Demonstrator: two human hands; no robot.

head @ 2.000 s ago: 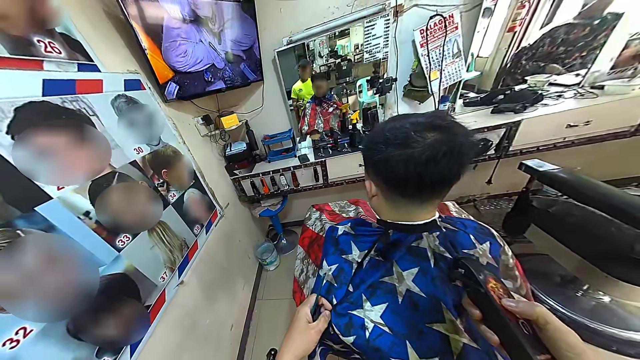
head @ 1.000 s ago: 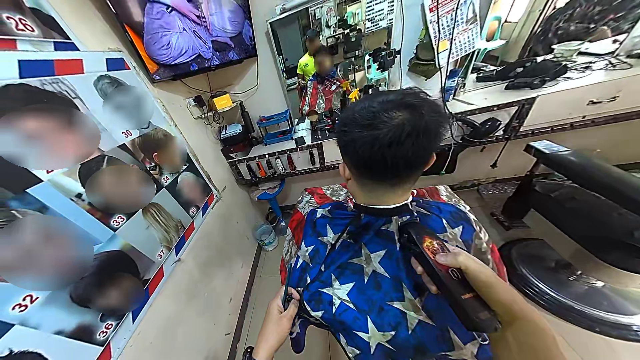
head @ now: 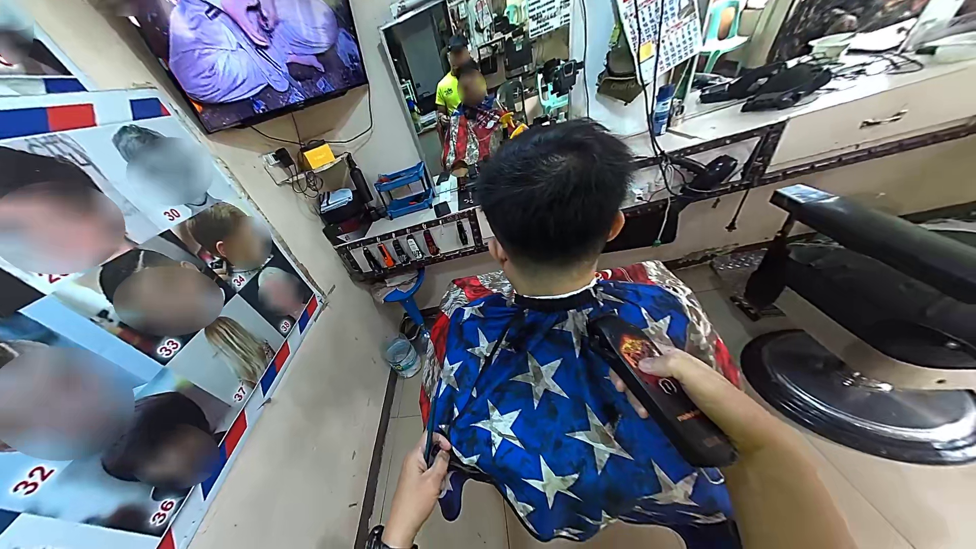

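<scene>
A seated person with short dark hair (head: pixel 555 198) has their back to me. Around their neck and over the shoulders lies a blue barber cape with pale stars (head: pixel 534 427) and red and white edges. My right hand (head: pixel 656 381) grips a black hair clipper (head: pixel 671 396) with a flame-like print, its head end over the upper right back of the cape. At the cape's lower left edge, my left hand (head: pixel 427 473) holds a thin dark comb (head: pixel 431 419) pointing up.
An empty barber chair (head: pixel 877 244) stands at the right. Ahead, a counter (head: pixel 381 229) carries a blue rack (head: pixel 404 191) and hanging clippers (head: pixel 400 250) below a mirror (head: pixel 457 84). A hairstyle poster (head: pixel 183 252) covers the left wall. A bucket (head: pixel 402 357) sits on the floor.
My right hand has brought the clipper up and left over the cape's upper back. The comb in my left hand now shows more plainly, pointing up.
</scene>
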